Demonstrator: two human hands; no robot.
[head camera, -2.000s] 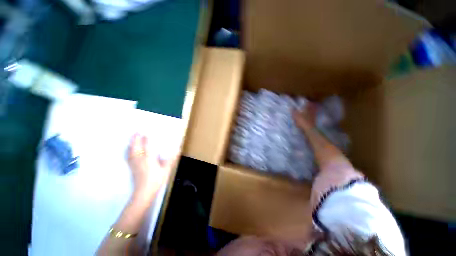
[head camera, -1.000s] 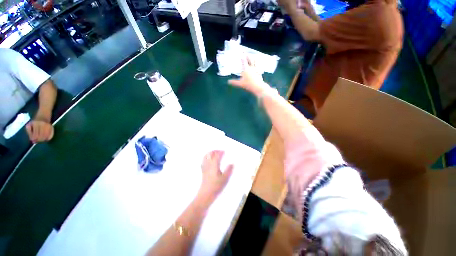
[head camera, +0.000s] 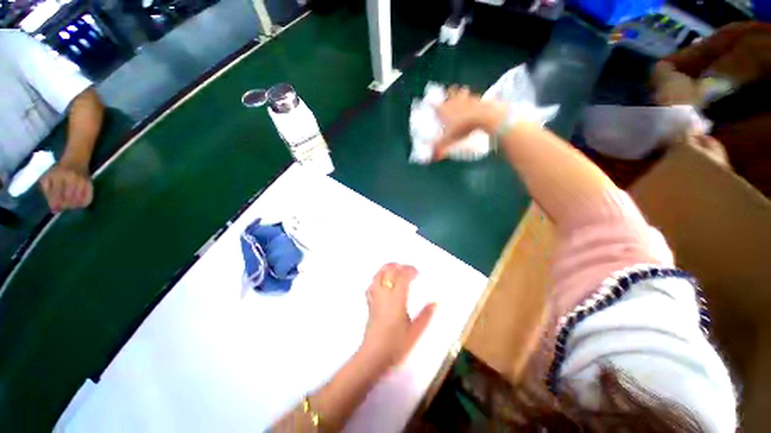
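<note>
A small heap of whitish clear bagged units (head camera: 427, 127) lies on the dark green bench beyond the white sheets. My right hand (head camera: 469, 118) is on this heap with fingers curled over it; the hand is blurred, and whether it grips a bag cannot be told. My left hand (head camera: 395, 317) rests on the paper sheets (head camera: 194, 355) near their right edge, thumb and fingers apart, holding nothing. A crumpled blue cloth bundle (head camera: 275, 258) with white loops lies on the sheets left of my left hand.
A white bottle (head camera: 300, 135) with a dark cap stands beyond the sheets. The large brown carton (head camera: 702, 228) is at the right, partly behind my right arm. A person's hand (head camera: 68, 188) rests on the far left bench. Another person's hands hold a clear bag (head camera: 638, 131) at upper right.
From the carton, my right hand moved to the bagged heap and now covers it. The heap looks shifted and spread. Another person's hands now show with a clear bag at upper right.
</note>
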